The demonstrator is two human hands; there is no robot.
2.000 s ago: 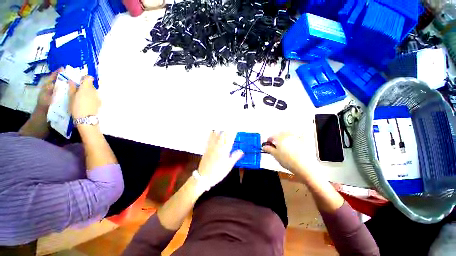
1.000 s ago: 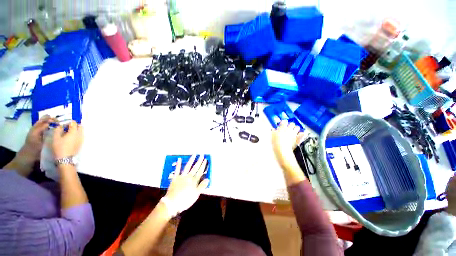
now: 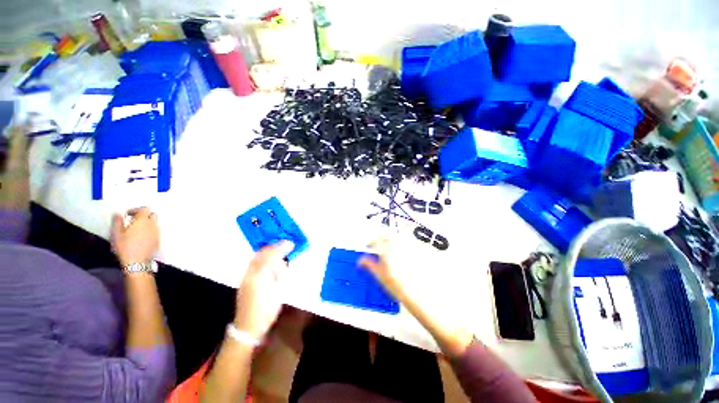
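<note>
A blue insert tray with two upright plugs [image 3: 270, 220] lies tilted on the white table, left of centre. My left hand [image 3: 262, 277] holds it at its lower right corner. A second blue tray [image 3: 347, 285], with no cable visible in it, lies flat near the front edge. My right hand [image 3: 381, 266] has its fingertips on this tray's upper right part. Several loose black cables [image 3: 394, 212] and small bundled coils [image 3: 430, 238] lie beyond it, in front of the large black cable pile [image 3: 347, 130].
Blue tray stacks [image 3: 579, 134] stand at back right, with a loose blue tray [image 3: 552, 214] before them. A smartphone [image 3: 512, 301] lies beside the grey-green basket [image 3: 571, 315] of printed packs. At left are a row of blue-white packs [image 3: 134, 142] and a neighbour's hand [image 3: 135, 240].
The view has shifted. My left hand has turned and moved the filled tray away from the front edge. My right hand has brought an empty tray from beside the stacks. The neighbour's hands have moved apart.
</note>
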